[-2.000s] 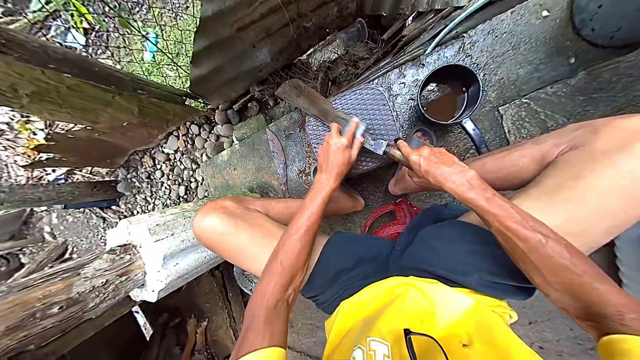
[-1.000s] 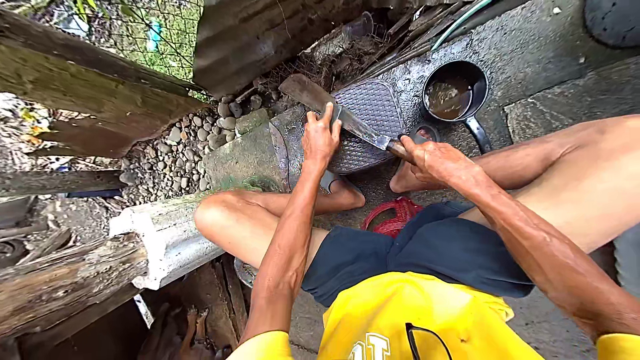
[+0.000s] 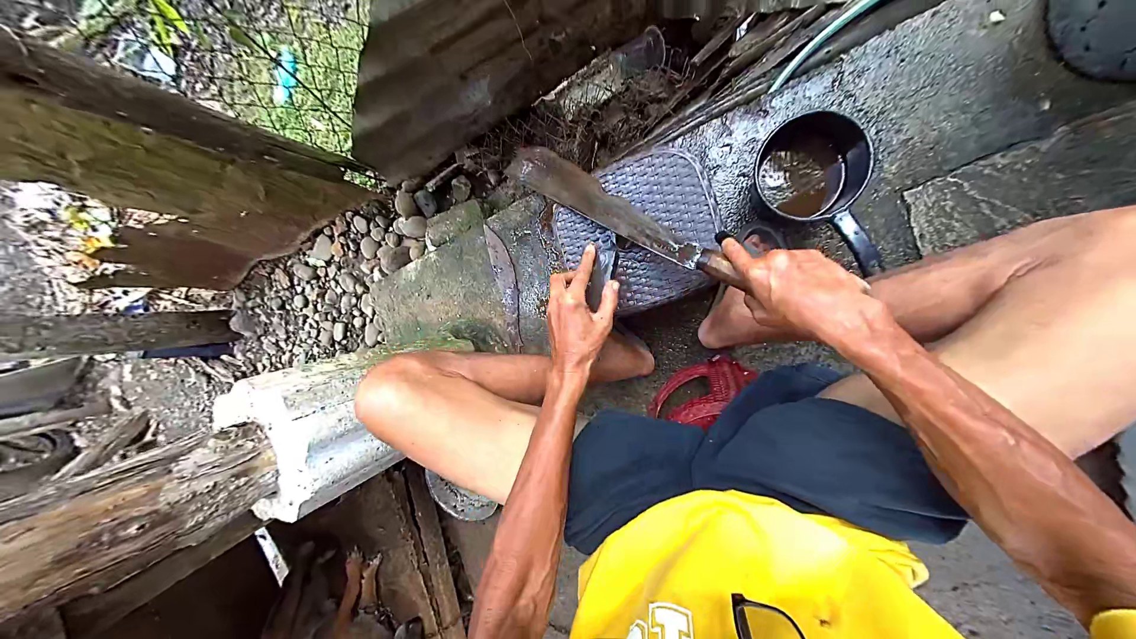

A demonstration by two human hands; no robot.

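A machete [image 3: 612, 206] with a broad, dull blade lies slantwise over a grey woven-pattern plastic surface [image 3: 670, 191]. Its wooden handle is gripped by my right hand [image 3: 794, 288]. My left hand [image 3: 581, 311] is off the blade, just below it, with its fingertips at a dark flat block [image 3: 602, 266] on the woven surface; whether it grips the block I cannot tell. A second curved, rusty blade [image 3: 506, 280] rests on the concrete to the left. To the right stands a black pot [image 3: 859, 160] with murky water in it.
A red plastic item [image 3: 723, 383] lies between my legs. River pebbles [image 3: 306, 284] and a white-painted concrete piece [image 3: 333, 453] are at the left. Corrugated metal [image 3: 453, 89] rises behind. A pale hose [image 3: 821, 40] runs at the top right.
My left hand has come off the machete blade, where it pressed a second ago, and is lower now, near the dark block. My right hand still holds the handle.
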